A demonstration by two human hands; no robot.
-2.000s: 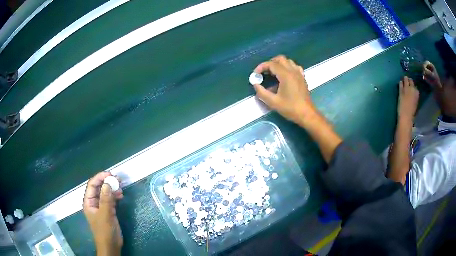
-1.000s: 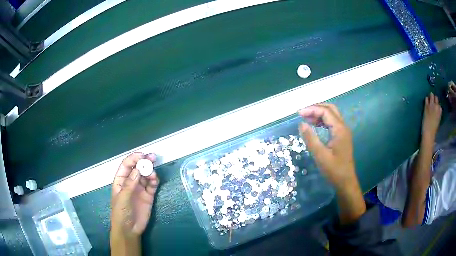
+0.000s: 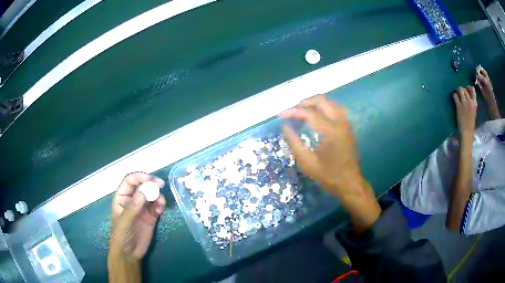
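My left hand (image 3: pixel 133 215) holds a white round piece (image 3: pixel 149 191) between thumb and fingers, over the bench left of the parts bin. My right hand (image 3: pixel 326 149) is over the upper right part of the clear parts bin (image 3: pixel 191 235), slightly blurred, thumb and fingers apart; no piece shows in it. Small disc parts (image 3: pixel 243 185), white, silver and grey, are heaped in the bin. Another white round piece (image 3: pixel 313 56) lies on the green conveyor belt (image 3: pixel 221 77), just beyond the white guide rail (image 3: pixel 232 119).
A second clear bin (image 3: pixel 66 246) with a pale rectangle stands at the lower left, two small white pieces (image 3: pixel 21 206) just beyond it. A blue parts tray (image 3: pixel 437 22) is at the upper right. A neighbouring worker's hands (image 3: pixel 466 105) are at the right, near small loose parts (image 3: pixel 456 59).
My right hand has let go of the white piece, now on the belt, and moved back over the bin. My left hand still holds its piece. The view has shifted.
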